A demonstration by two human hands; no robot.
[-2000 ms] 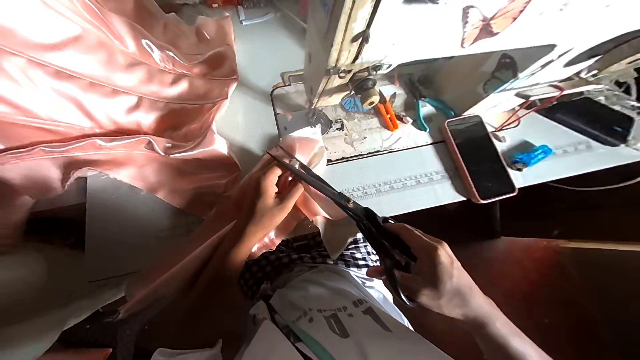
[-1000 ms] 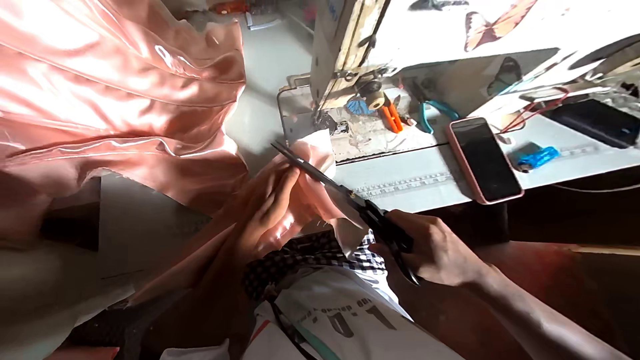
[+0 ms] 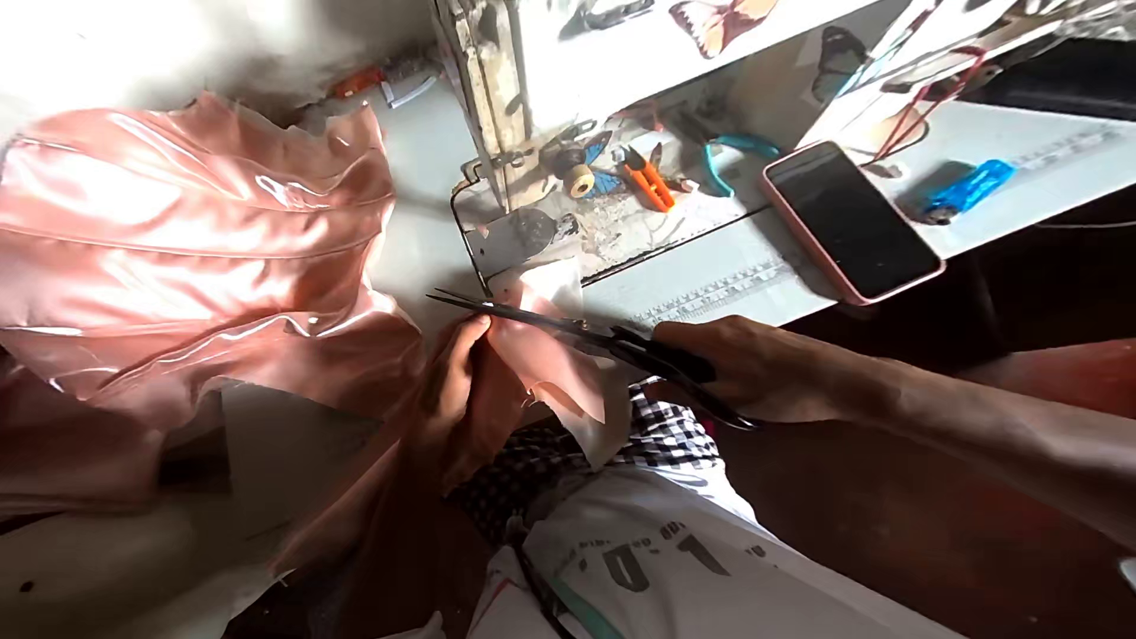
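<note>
My right hand (image 3: 754, 368) grips a pair of black-handled scissors (image 3: 568, 328), whose blades point left across the top of a pink satin piece (image 3: 546, 359). The blades are slightly apart at the tips. My left hand (image 3: 457, 373) pinches that satin, with its thumb tip close under the blades. Whitish material lies along the pink piece, hanging down toward my lap. Part of my left hand is in shadow and behind cloth. A larger pink satin garment piece (image 3: 204, 257) is spread over the table at the left.
A sewing machine (image 3: 497, 106) stands ahead. By its base lie orange-handled nippers (image 3: 652, 182), teal-handled pliers (image 3: 732, 160) and a small spool (image 3: 579, 182). A phone in a pink case (image 3: 852, 222) and a blue lighter (image 3: 972, 191) rest to the right, near a printed ruler scale (image 3: 710, 293).
The scissors' blades, clearly together a second ago, now show a small gap at the tips. Both hands keep hold of the same things.
</note>
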